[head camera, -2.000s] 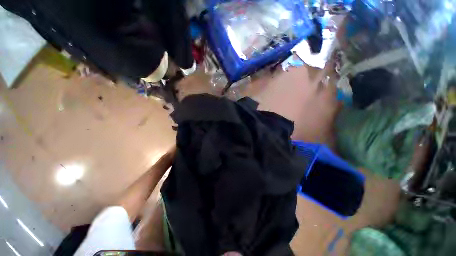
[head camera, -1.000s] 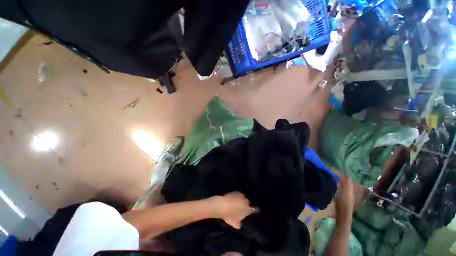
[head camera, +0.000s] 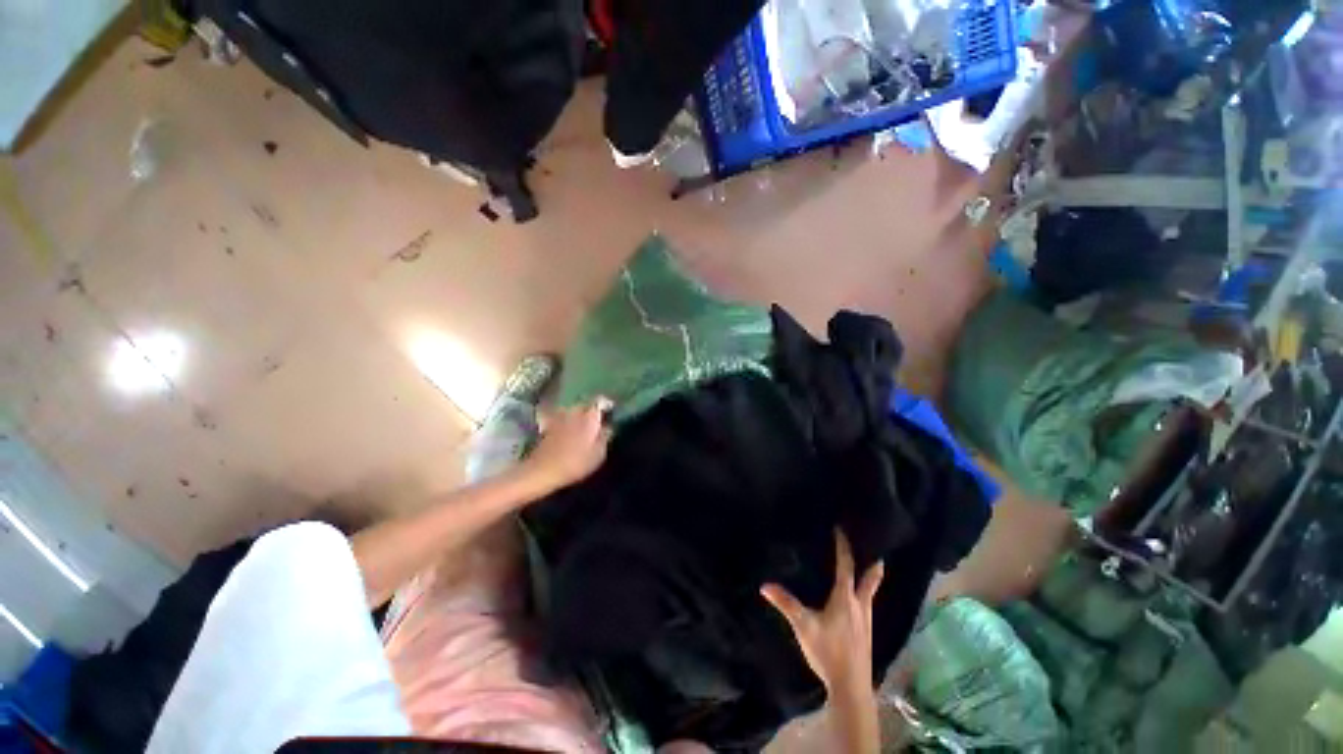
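Note:
Black garments (head camera: 707, 516) lie bunched in a large heap in front of me, at the mouth of a green woven sack (head camera: 626, 346). The sack's far end lies flat on the floor beyond the heap. My left hand (head camera: 572, 439) is closed on the sack's edge at the left of the heap. My right hand (head camera: 835, 611) lies on the black garments with its fingers spread. The heap hides most of the sack's opening.
A blue crate (head camera: 943, 442) is mostly hidden behind the heap. Another blue crate (head camera: 862, 133) holds clear plastic bags at the top. Black garments hang at top left (head camera: 427, 89). Filled green sacks (head camera: 1046, 405) and a metal rack (head camera: 1230, 589) stand at the right. My shoe (head camera: 530, 379) shows left of the sack.
My left hand has moved off the black garments up to the sack's edge. My right hand has come from the right onto the garments. The heap has spread over more of the blue crate.

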